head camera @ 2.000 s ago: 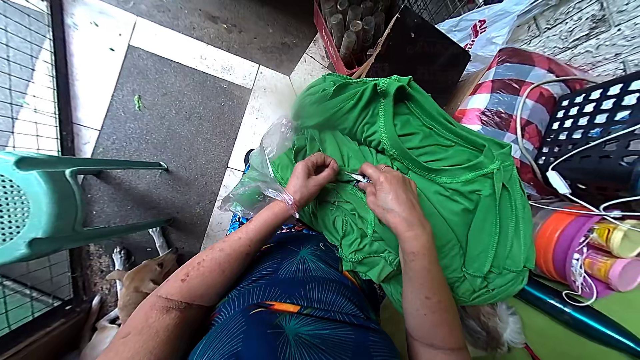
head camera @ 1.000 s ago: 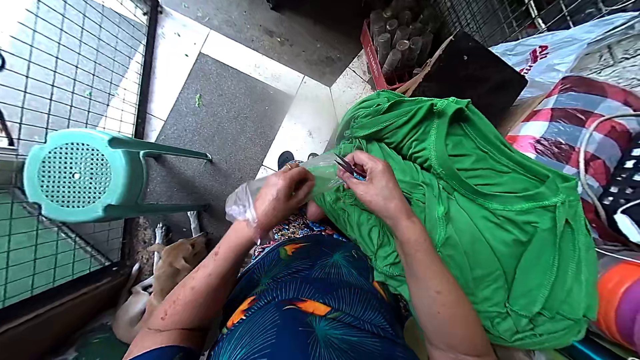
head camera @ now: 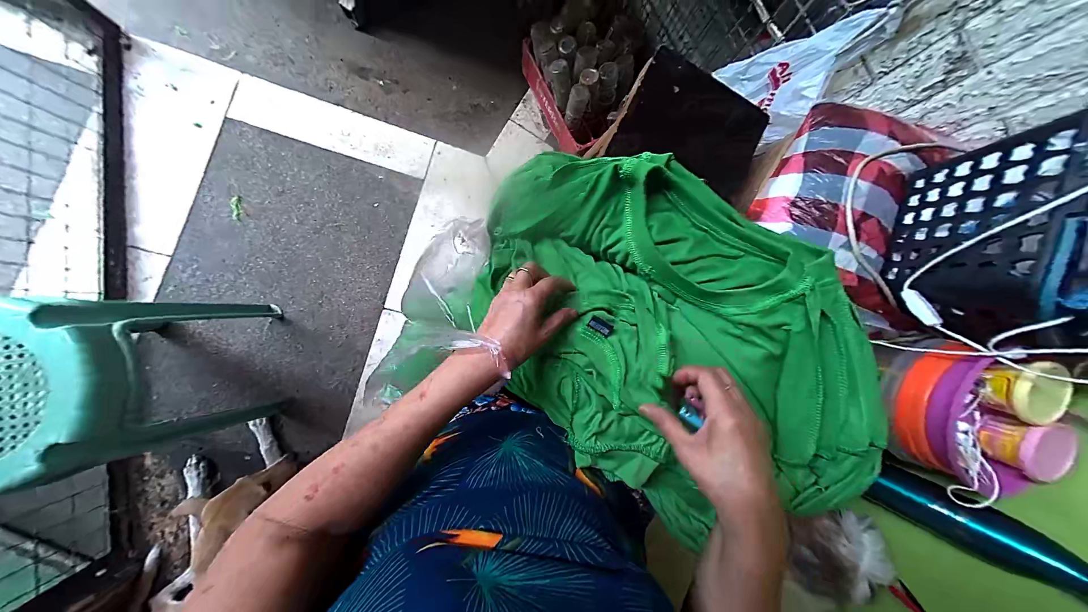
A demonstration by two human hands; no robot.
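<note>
Green knit shirts (head camera: 722,331) lie bunched over my lap and to the right, a ribbed neckline facing up. My left hand (head camera: 529,313) rests on the cloth with fingers spread; a clear plastic bag (head camera: 450,263) hangs from its wrist. A small dark label (head camera: 600,325) shows on the fabric just right of that hand. My right hand (head camera: 714,425) is curled over the cloth lower right, holding a small tool with blue and pink parts (head camera: 690,415), mostly hidden by the palm; its kind cannot be told.
A green plastic stool (head camera: 51,382) stands at left, a dog (head camera: 234,518) lying below it. At upper right are a crate of glass bottles (head camera: 552,102), a checkered bundle (head camera: 837,187) and a black plastic basket (head camera: 986,195) with white cords. Colored containers (head camera: 977,416) sit at right.
One second ago my left hand was off to the left, at the plastic bag; it now lies on the green cloth. My right hand has moved lower on the cloth, and the tool's dark blades no longer show.
</note>
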